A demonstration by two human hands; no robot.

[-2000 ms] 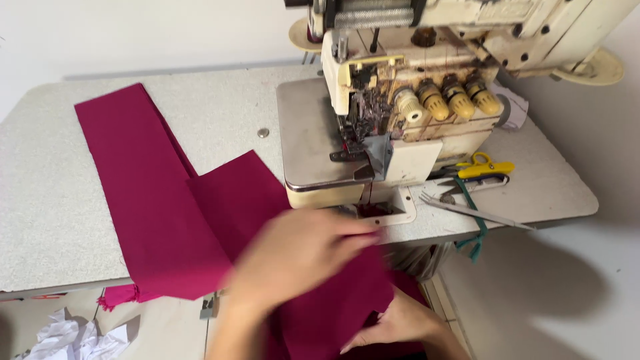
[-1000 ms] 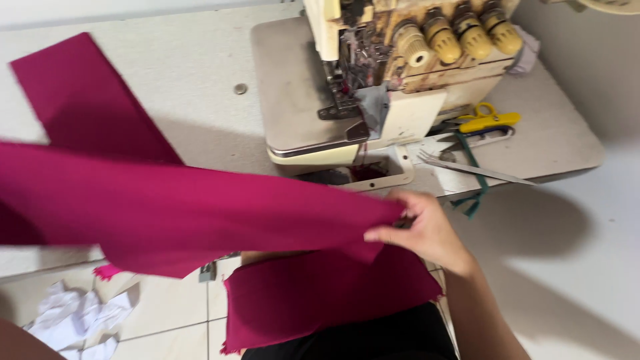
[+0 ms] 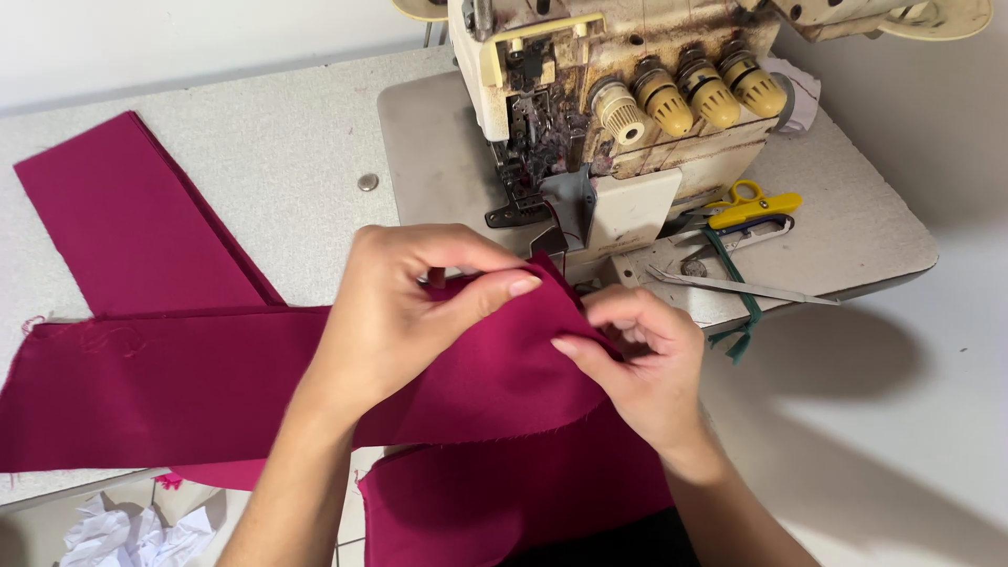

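Observation:
My left hand pinches the upper edge of a magenta fabric piece between thumb and fingers. My right hand grips the same piece by its right end, a short way from the left. The piece stretches left across the table. Both hands are just in front of the presser foot area of an overlock sewing machine. Folded magenta fabric lies at the left on the table, partly under the held piece. More magenta fabric rests on the lap below.
Yellow-handled thread snips, a second pair of snips, metal tweezers and a green cord lie right of the machine. A small metal disc sits on the table. Crumpled white scraps are at the lower left.
My left hand, out of clear view a second ago, has come to the fabric's upper edge beside my right hand. The long piece, raised and blurred then, now lies lower across the table.

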